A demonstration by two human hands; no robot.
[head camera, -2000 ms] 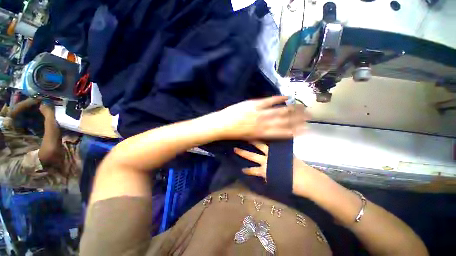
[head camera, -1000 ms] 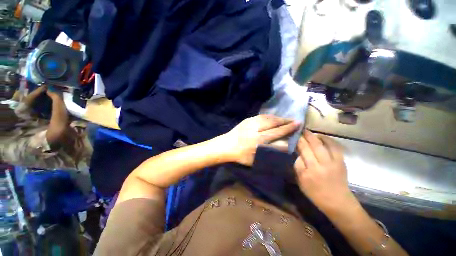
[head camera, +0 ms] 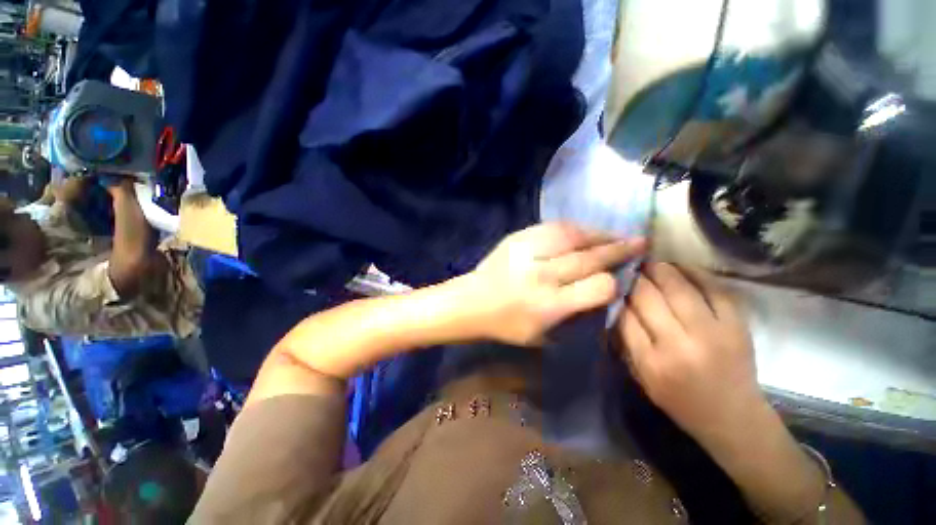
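The pale-faced interfaced band (head camera: 600, 190) lies at the left side of the sewing machine head (head camera: 708, 97). My left hand (head camera: 559, 277) pinches the band's edge with thumb and fingers. My right hand (head camera: 683, 333) holds the same edge from the right, its fingertips almost touching those of my left hand. A dark navy strip (head camera: 577, 385) hangs below my hands toward my lap. The navy garment heap (head camera: 380, 133) lies left of the band. The needle area is blurred and cannot be made out.
The machine table's pale edge (head camera: 821, 364) runs along the right. Red-handled scissors (head camera: 167, 149) lie at far left by a tan piece (head camera: 208, 226). Another person's arm (head camera: 128, 236) is at far left beside a grey machine part (head camera: 103, 131). A blue crate edge (head camera: 359, 410) shows below my left forearm.
My right hand has come up from under the dark strip to the band's edge beside my left hand. More of the pale face shows. The view has shifted closer to the machine head.
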